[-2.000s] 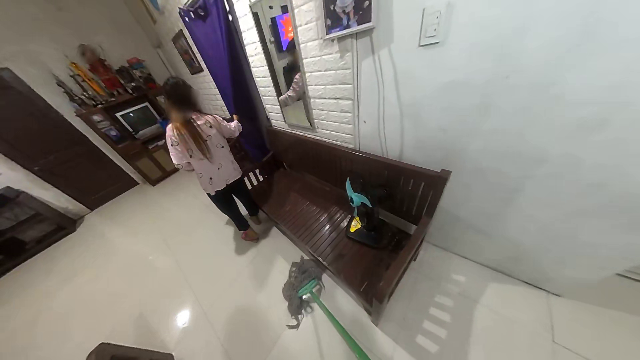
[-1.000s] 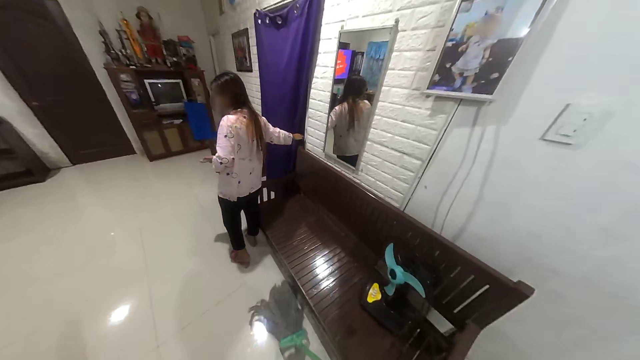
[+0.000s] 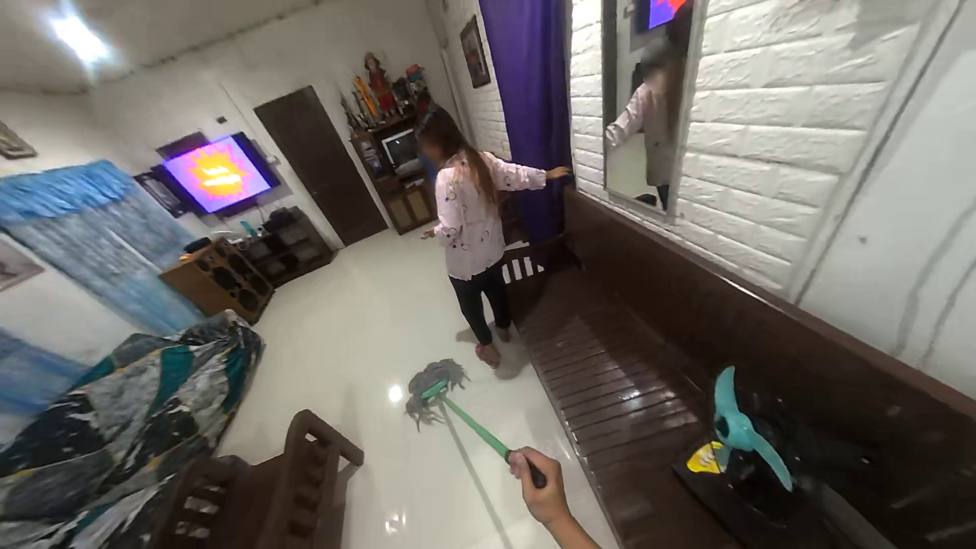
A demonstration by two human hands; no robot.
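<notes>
My right hand [image 3: 540, 484] comes in from the bottom, just right of centre, and is closed around the dark end grip of a string mop. The mop's green handle [image 3: 480, 428] slants up and left to a grey string head [image 3: 436, 387], which lies spread on the pale tiled floor [image 3: 343, 328]. My left hand is not in view. Beyond the mop head, near the dark wooden bench [image 3: 633, 396], a person in a pink patterned top [image 3: 471, 217] stands with one arm stretched toward the purple curtain [image 3: 530, 114].
A small fan with teal blades [image 3: 736, 431] sits on the bench at the right. At the lower left are a dark wooden armrest [image 3: 305, 473] and a patterned cloth cover [image 3: 145, 412]. A wooden speaker cabinet [image 3: 221, 282], lit television [image 3: 217, 174] and brown door [image 3: 324, 160] are farther back.
The view has swung left, bringing the television and covered furniture in. My right hand on the mop grip has come into view. The person's arm still reaches toward the curtain.
</notes>
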